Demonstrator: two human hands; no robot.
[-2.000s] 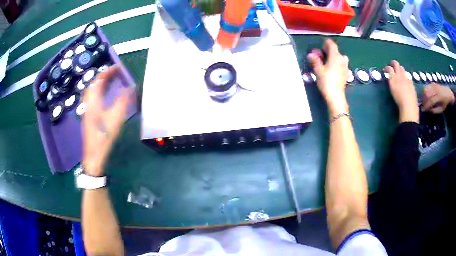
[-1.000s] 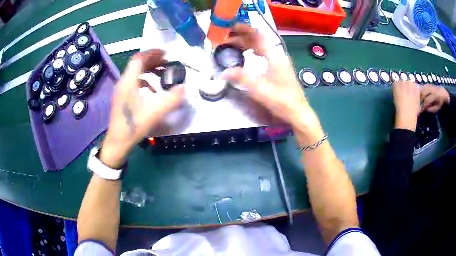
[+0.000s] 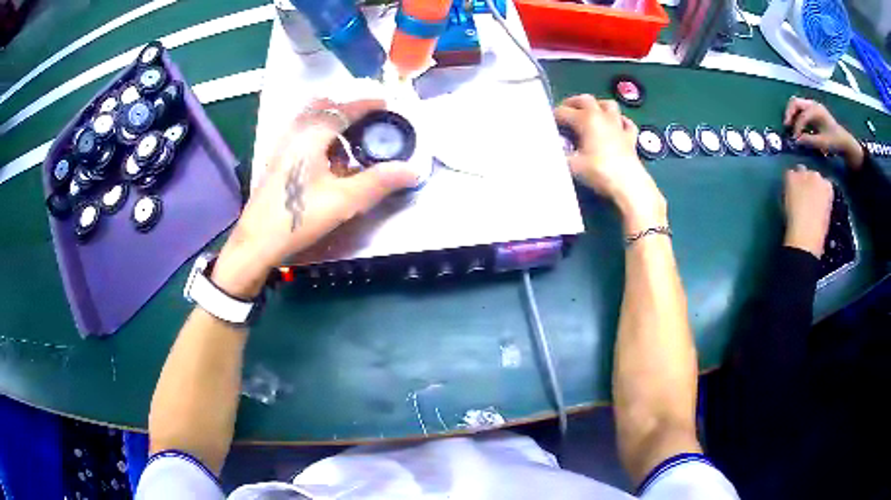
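My left hand (image 3: 311, 186) grips a black speaker driver (image 3: 382, 138) with a pale centre over the middle of the white machine (image 3: 488, 195). The holding fixture under it is mostly hidden. The blue barrel (image 3: 344, 41) and orange barrel (image 3: 420, 34) slant down just behind the disc. My right hand (image 3: 608, 151) is at the machine's right side, its fingertips on a dark disc (image 3: 567, 138) partly hidden by them, at the left end of the row of discs (image 3: 681, 141).
A purple tray (image 3: 137, 269) heaped with discs stands on the left. A red-centred disc (image 3: 628, 90) lies behind the row. A red bin (image 3: 596, 27) and small fan (image 3: 823, 34) are at the back. Another person's hands (image 3: 809, 195) are on the right. A grey cable (image 3: 543, 342) hangs in front.
My right hand has moved from the fixture to the row, with a disc at its fingertips. My left hand has brought its disc right over the fixture. The neighbour's hands have moved apart.
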